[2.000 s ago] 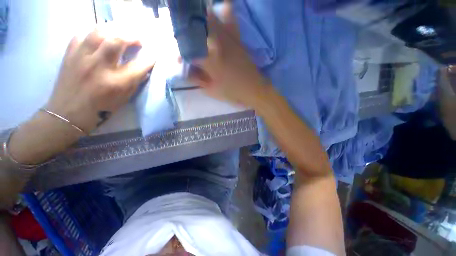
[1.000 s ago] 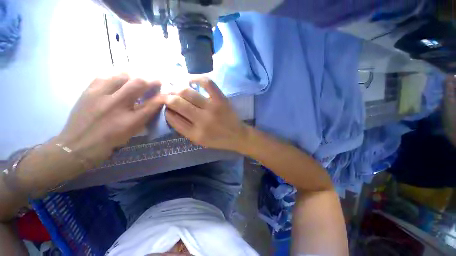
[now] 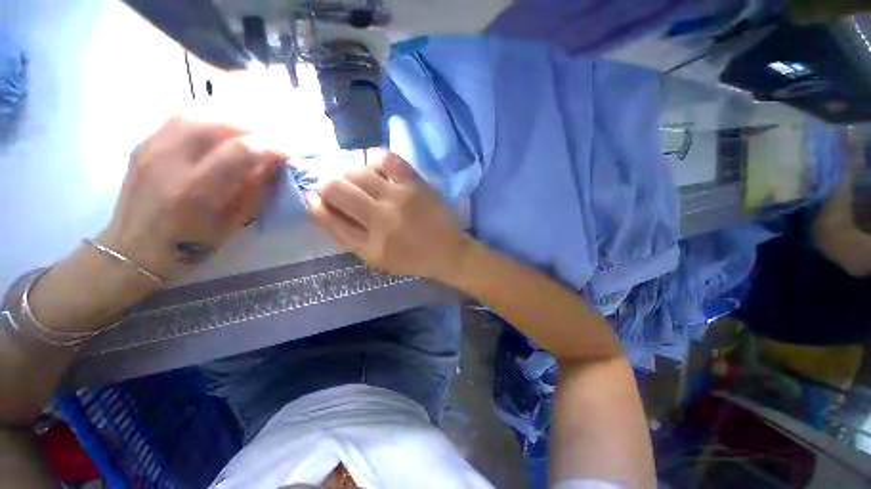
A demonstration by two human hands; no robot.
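A small light-blue band (image 3: 280, 205) is held between my hands in front of the needle area, its lower end hanging toward me. My left hand (image 3: 196, 186) pinches its upper left edge with thumb and fingers. My right hand (image 3: 387, 212) grips gathered cloth at its right side, fingers curled. A wide light-blue garment panel (image 3: 535, 153) lies in folds right of my right hand and hangs over the table edge. The sewing machine's dark grey cylinder (image 3: 351, 105) is just above my hands. Glare hides the needle and presser foot.
The grey table-edge ruler (image 3: 258, 304) crosses below my hands. A crumpled blue piece (image 3: 11, 84) lies far left. Purple cloth (image 3: 583, 21) lies over the machine. Piled frilly blue work (image 3: 659, 320) hangs at right. A blue basket (image 3: 110, 430) is lower left. A person (image 3: 812, 277) is at right.
My hands came together from apart, with the band between them. Since a second ago, my left hand has shifted slightly left and more of the band shows. The machine head appears lower in view than at first.
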